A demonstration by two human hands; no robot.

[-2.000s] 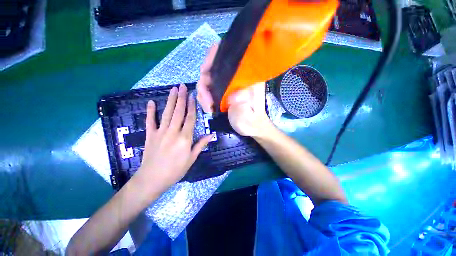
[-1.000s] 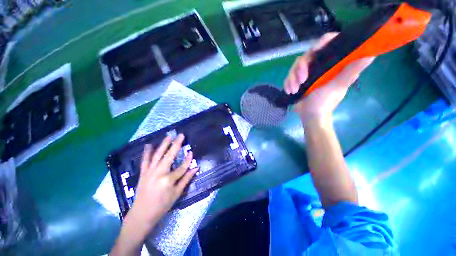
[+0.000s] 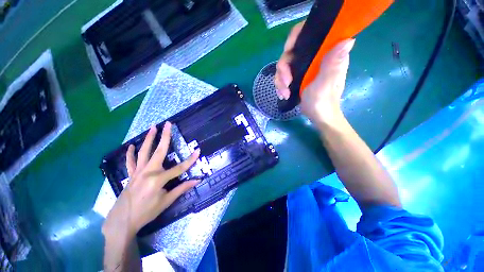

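A black plastic housing [image 3: 220, 170] lies tilted on a silvery protective sheet [image 3: 178, 85] set diagonally under it. White bracket-shaped areas and a silver-grey centre strip show on the housing. My left hand [image 3: 151, 178] lies spread, palm down, on the left half of the housing and grasps nothing. My right hand [image 3: 318, 79] is closed around an orange and black electric screwdriver [image 3: 326, 45], whose upper end runs out of the picture. Its lower end is over the perforated screw dish [image 3: 265, 93], right of the housing. The bit and any screw on it cannot be made out.
More black housings on protective sheets lie at the far left [image 3: 29, 114], at the upper left [image 3: 154, 34] and at the top edge [image 3: 284, 4]. A black cord [image 3: 419, 85] runs down the right side. A small dark item [image 3: 395, 50] lies on the green surface [image 3: 366, 117].
My right hand with the screwdriver has left the housing and is now over the dish. My left hand remains on the housing, now nearer its left end. The camera view has turned.
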